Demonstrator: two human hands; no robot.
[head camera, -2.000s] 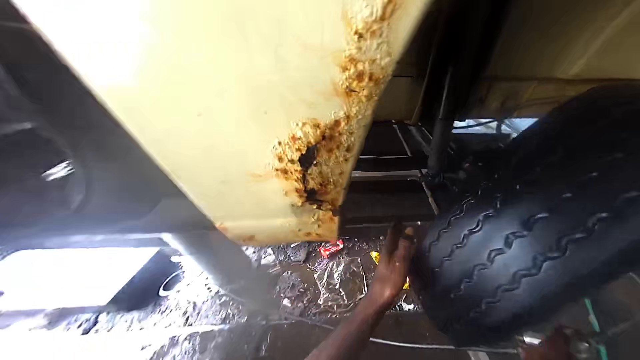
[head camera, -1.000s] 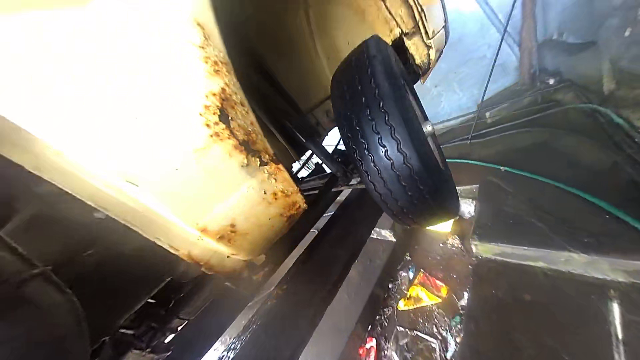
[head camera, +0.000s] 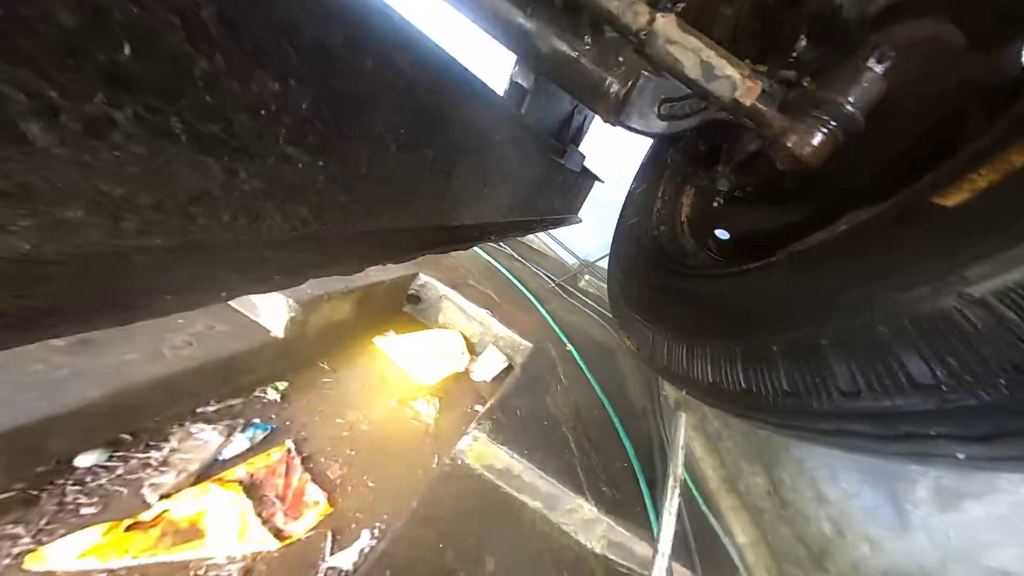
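Observation:
Neither my left hand nor my right hand shows in the head view, so what they hold or touch is hidden. A black rubber tire (head camera: 840, 376) fills the right side, seen from its inner face. Above and beside it run greasy axle or steering parts, with a rusty metal rod (head camera: 704, 60) and a metal bracket (head camera: 668, 104). A dark, dirty metal beam of the vehicle's underside (head camera: 320, 160) spans the upper left.
Below lies a wet pit with a yellow and red plastic wrapper (head camera: 184, 520), other litter and a brightly lit pale piece (head camera: 428, 354). A green hose (head camera: 592, 384) crosses the floor beside a concrete ledge (head camera: 552, 496). A pale pole (head camera: 670, 496) stands under the tire.
The view has swung strongly to beneath the vehicle, beside the tire. A hand near the tire two seconds ago is out of view; the rusted cream body panel has also left the view.

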